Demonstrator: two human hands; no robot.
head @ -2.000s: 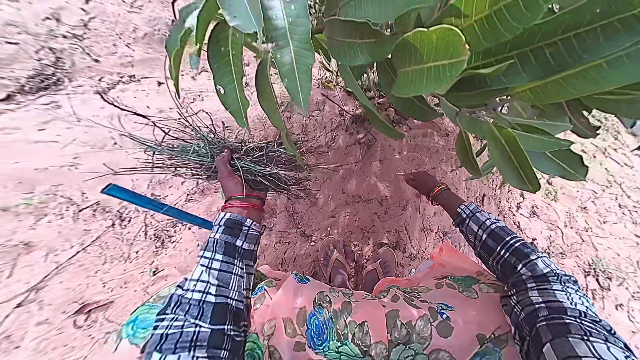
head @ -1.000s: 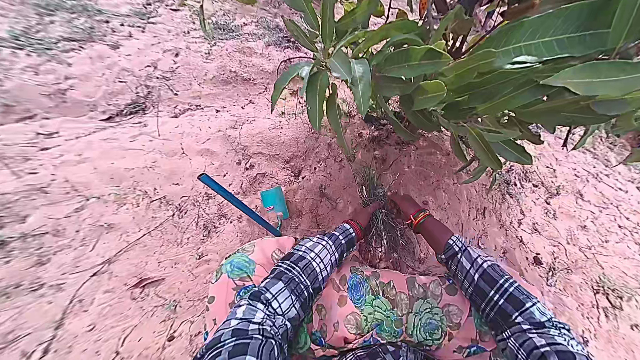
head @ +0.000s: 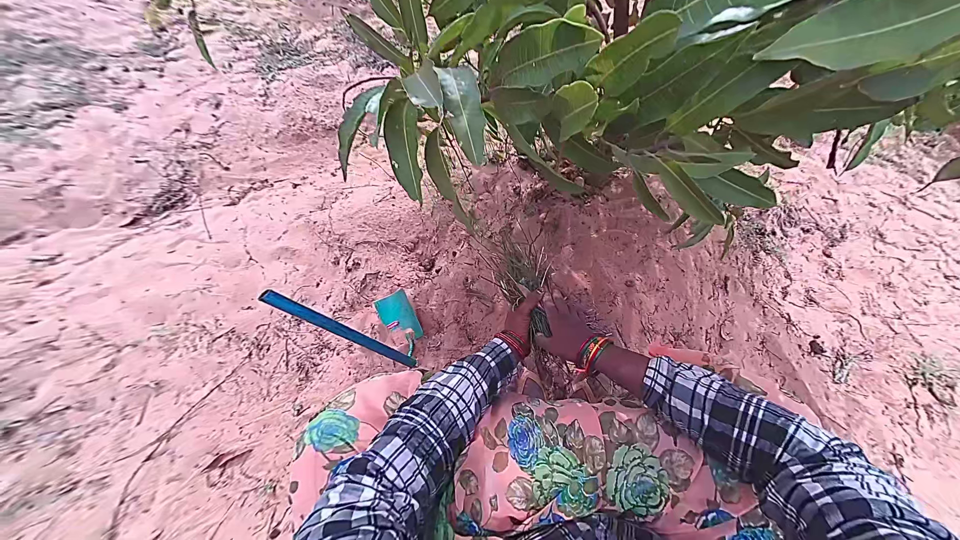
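Note:
A bundle of thin dry grass or twigs (head: 523,262) stands between my two hands, just in front of my lap. My left hand (head: 520,316) grips its stems from the left. Against its right side lies my right hand (head: 564,328), with the fingers partly bent and blurred, so its hold is hard to tell. The lower ends of the bundle spread down toward my feet. Left of the hands, a long blue handle or bar (head: 337,328) lies slanted on the soil, and a flat teal piece (head: 399,313) with a cord rests beyond it.
Broad-leaved green branches (head: 555,97) of a small tree hang over the ground ahead and to the right. Reddish, uneven soil (head: 187,300) surrounds me, with scattered twigs and dry weeds. Floral cloth (head: 570,465) covers my lap close below the hands.
The bundle, held out on the left by my left hand two seconds ago, is now upright in front of me. My right hand has come in beside it. The teal piece has come into sight.

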